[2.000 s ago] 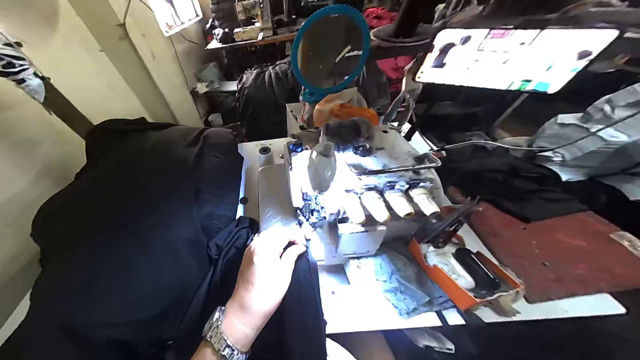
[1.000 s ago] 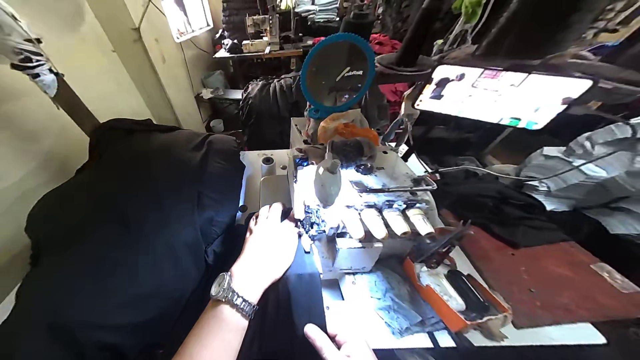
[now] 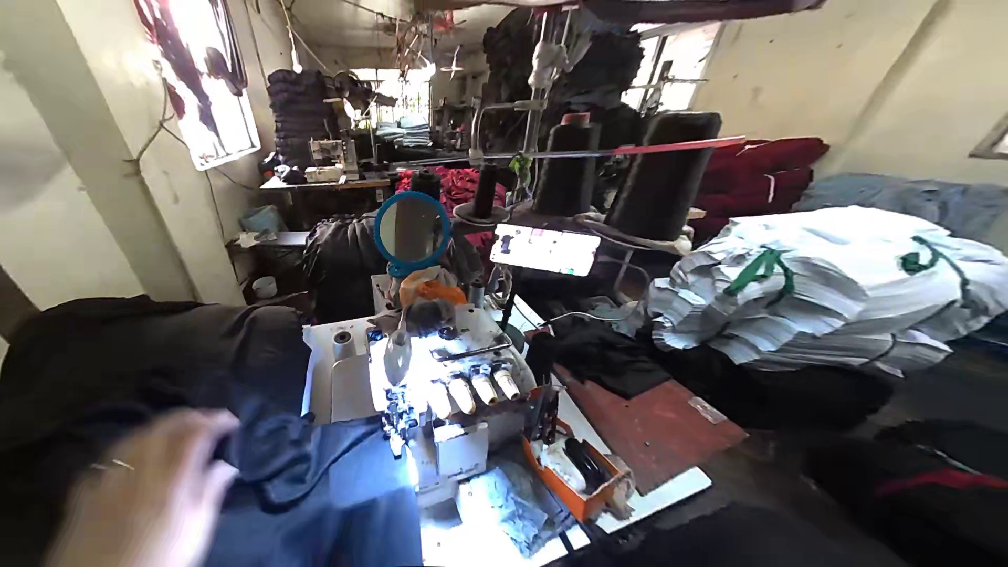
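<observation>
An overlock sewing machine point(image 3: 461, 394) stands at the centre, its lamp lighting the needle area. Dark fabric point(image 3: 354, 488) lies left of and in front of the machine, its edge close to the presser foot. My left hand point(image 3: 150, 488), blurred, is at the lower left over the dark fabric; whether it grips the cloth cannot be told. No right hand shows. Behind my left hand a large heap of black cloth point(image 3: 181, 346) rises. A round blue-rimmed mirror point(image 3: 413, 230) and a lit phone point(image 3: 545, 250) stand behind the machine.
An orange box point(image 3: 579, 472) with small tools sits right of the machine, beside a reddish-brown board point(image 3: 654, 425). Tied bundles of white fabric point(image 3: 819, 291) lie at the right. Large black thread cones point(image 3: 665, 177) stand behind. Another sewing machine point(image 3: 327, 161) is farther back.
My left hand has moved left, away from the machine's needle area. The fingers seen at the bottom one second ago are out of view. The view has tilted up and widened to the right.
</observation>
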